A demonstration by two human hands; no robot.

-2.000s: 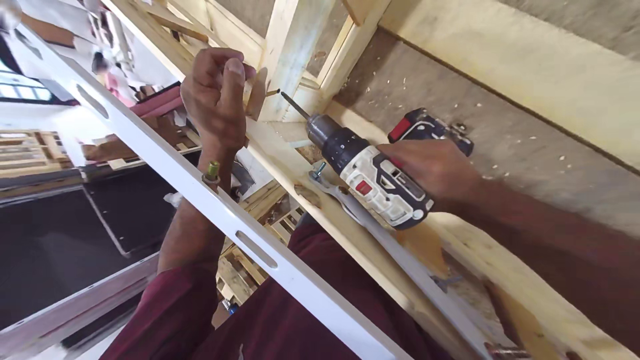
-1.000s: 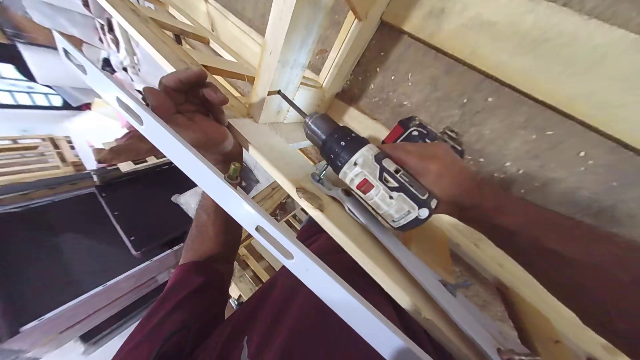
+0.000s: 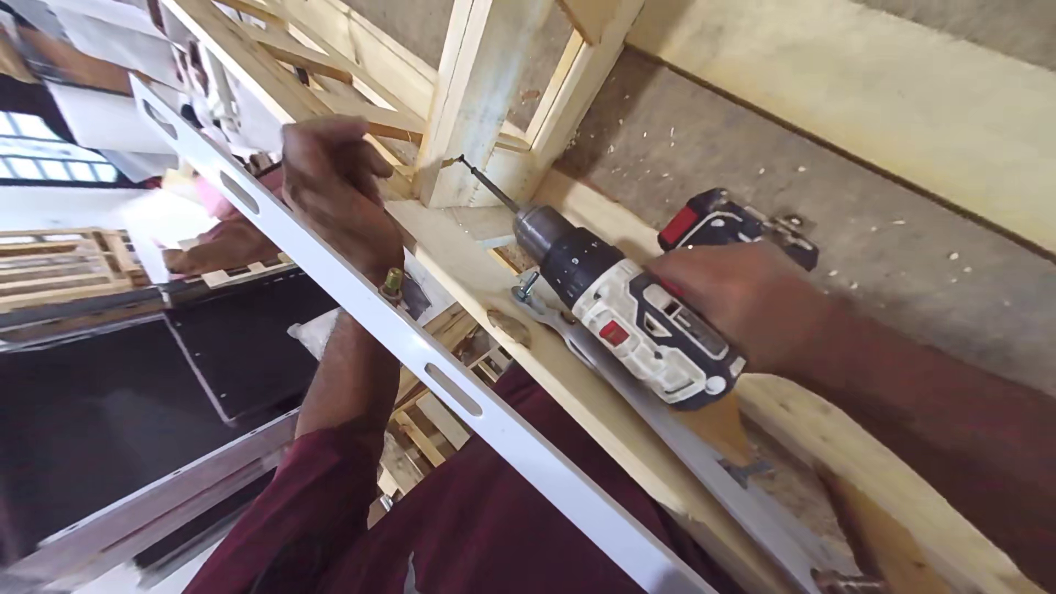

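My right hand (image 3: 734, 297) grips a white and black cordless drill (image 3: 635, 313), whose long bit (image 3: 491, 186) points up and left. The bit's tip carries a small dark screw or bit end at the foot of a wooden post (image 3: 478, 99). My left hand (image 3: 342, 190) is raised left of the post with its fingers curled; whether anything is between them cannot be told. Across the view runs a white slotted metal bar (image 3: 511, 445), passing in front of my left wrist. A bolt with a brass-coloured nut (image 3: 392, 285) stands at the bar's edge.
A wooden rail (image 3: 577, 404) runs diagonally under the drill, with a silver bolt (image 3: 525, 286) and a grey metal strip (image 3: 660, 429) beside it. Wood chips lie on the concrete floor (image 3: 891, 190). Dark panels (image 3: 99, 421) and slatted wooden frames (image 3: 58, 268) are at left.
My left hand was by the bit tip two seconds ago, holding a small thing; it drew back with spread fingers, then its fingers curled. My right hand keeps hold of the drill.
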